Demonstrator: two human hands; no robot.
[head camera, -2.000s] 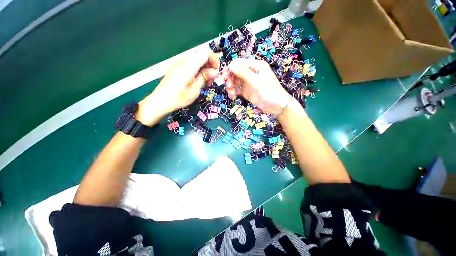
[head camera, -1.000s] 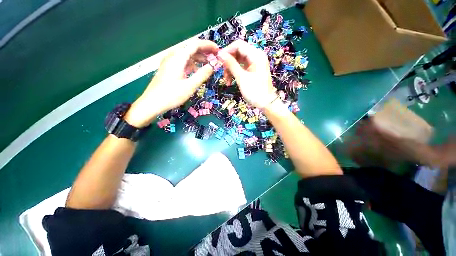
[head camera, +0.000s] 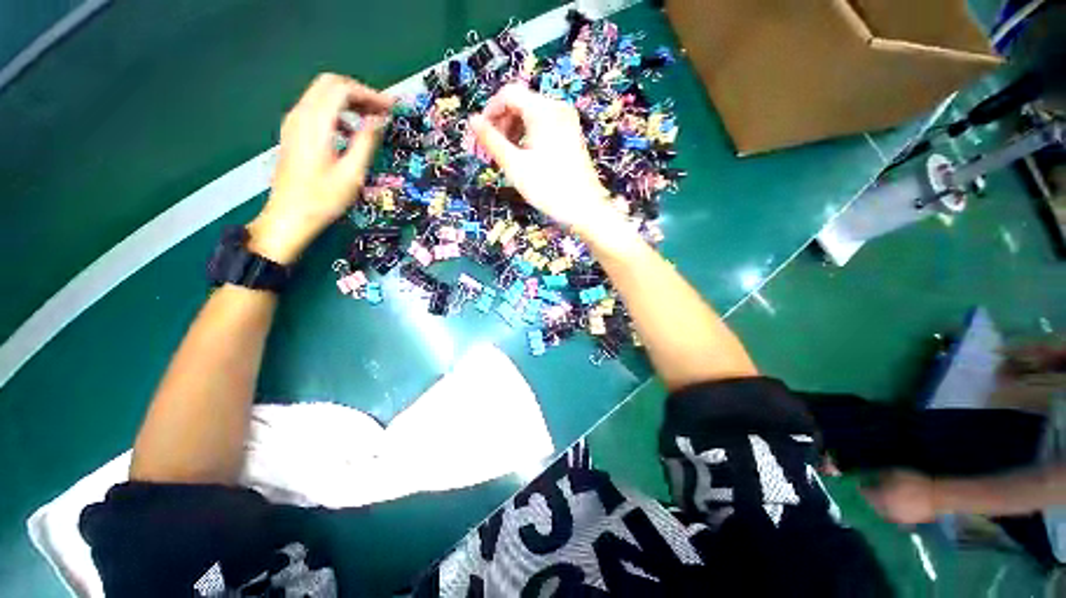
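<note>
A heap of small binder clips (head camera: 544, 251) in pink, blue, yellow and black lies on the green bench top. My left hand (head camera: 322, 158) is over the far left edge of the heap, thumb and fingers apart, with nothing visible in it. My right hand (head camera: 535, 146) is over the middle of the heap with its fingers curled. Something pink shows at its fingertips, but I cannot tell whether it is a held clip or one lying in the heap behind.
An open brown carton (head camera: 807, 76) stands right of the heap. A white cloth (head camera: 409, 450) lies near the front edge, partly under my left forearm. A pale strip (head camera: 152, 251) edges the bench. Beyond the right edge are a white-footed stand (head camera: 871, 222) and another person's arm (head camera: 982, 496).
My hands have separated from around a pink clip; the left moved leftward. The heap, carton and cloth sit slightly further left and up in view. The other person's blurred arm has moved lower.
</note>
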